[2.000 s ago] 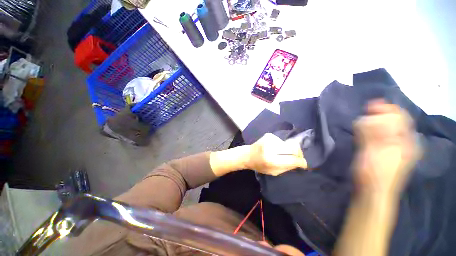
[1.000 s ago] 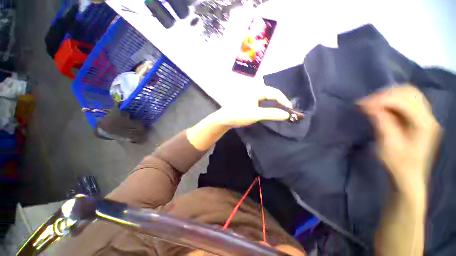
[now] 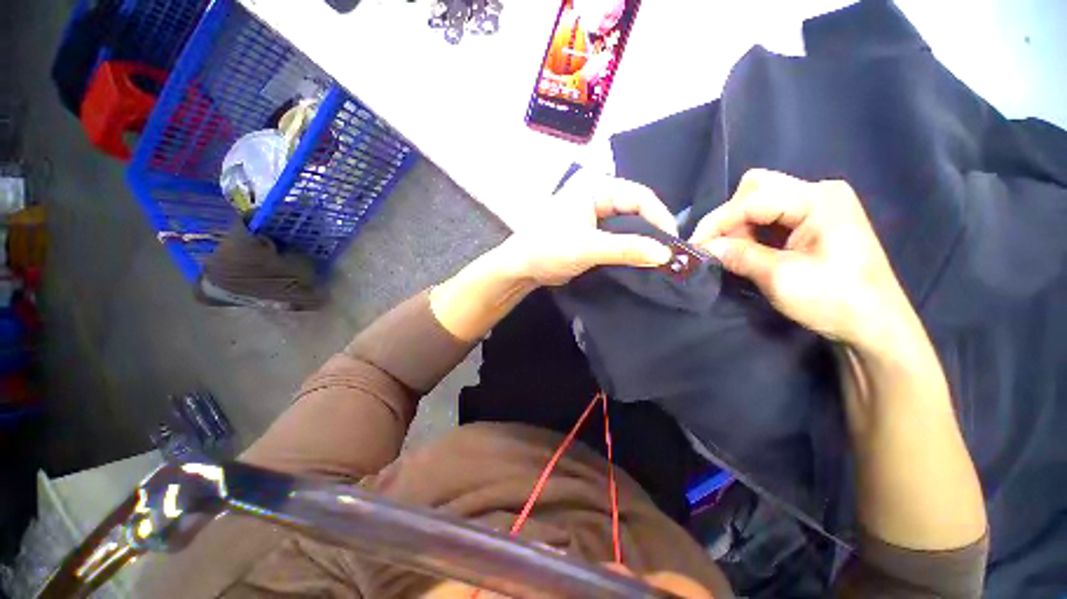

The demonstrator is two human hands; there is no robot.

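Observation:
The dark garment (image 3: pixel 749 363) covers the right side of the white table and hangs over its edge. My left hand (image 3: pixel 585 240) pinches the garment's edge, with a small shiny metal fastener (image 3: pixel 679 262) at the thumb and finger tips. My right hand (image 3: pixel 807 252) is beside it, thumb and forefinger closed at the same edge, just right of the fastener. A needle or thread in the right fingers cannot be made out.
A lit red-edged smartphone (image 3: pixel 583 64) and a pile of small fasteners (image 3: pixel 466 16) lie on the white table (image 3: pixel 410 82). A blue plastic basket (image 3: pixel 339 176) with bags stands left. A shiny metal tube (image 3: pixel 386 527) crosses the lower foreground. A red cord (image 3: pixel 559 468) hangs over the brown top.
My right hand has come left and down from above the garment to the edge at my left fingertips. My left hand still pinches the edge. The view has shifted, moving the phone and pile upward.

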